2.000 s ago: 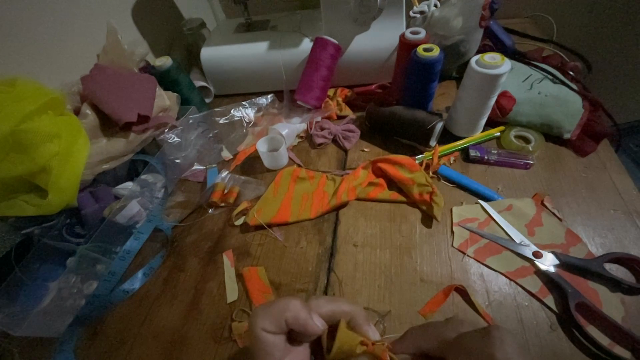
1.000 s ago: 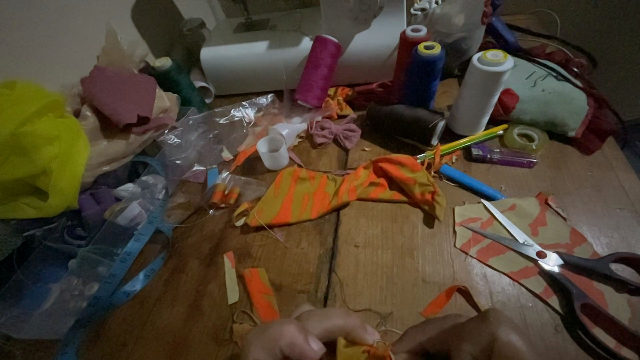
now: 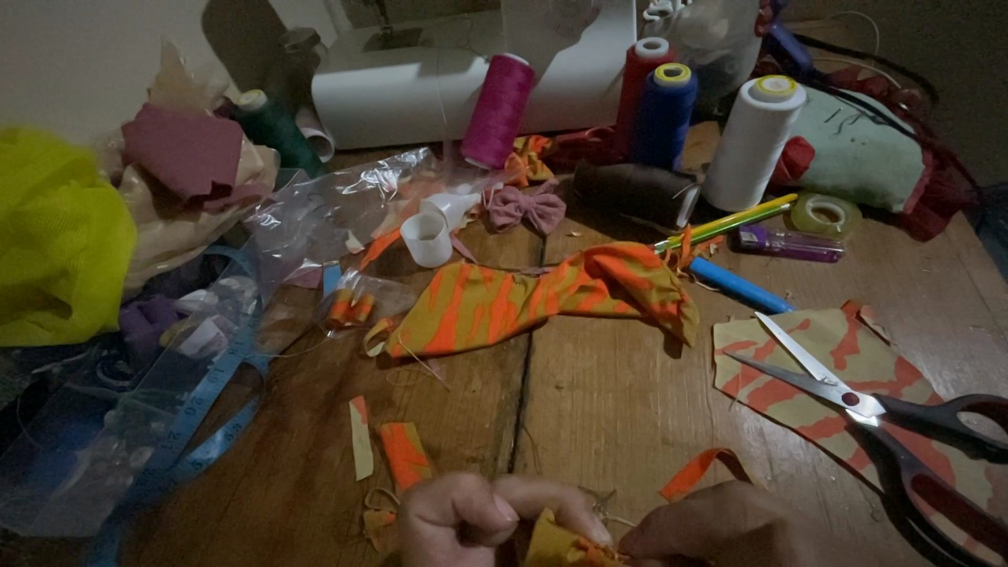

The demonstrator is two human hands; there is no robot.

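Note:
At the bottom centre, my left hand (image 3: 472, 516) pinches a small gathered piece of orange and mustard fabric (image 3: 563, 543). My right hand (image 3: 709, 524) meets it from the right, fingertips closed at the fabric's gathered edge; whether a needle is between them is hidden. Beyond the hands lies a larger orange and mustard fabric piece (image 3: 488, 307), narrowed at its middle. Short fabric strips (image 3: 405, 453) rest left of the hands, and a curled orange strip (image 3: 701, 470) is just behind the right one. Scissors (image 3: 850, 399) with open blades lie on a patterned fabric piece (image 3: 756, 342) at the right.
A white sewing machine (image 3: 394, 102) stands at the back. Thread cones, such as a magenta one (image 3: 498, 110) and a white one (image 3: 752, 150), stand or lean before it. A blue tape measure (image 3: 193, 409), clear plastic and yellow fabric (image 3: 63, 236) crowd the left. A purple lighter (image 3: 791, 244) lies right.
Both hands have shifted slightly at the bottom edge, and the small fabric between them has turned a little. The things lying on the table have not moved.

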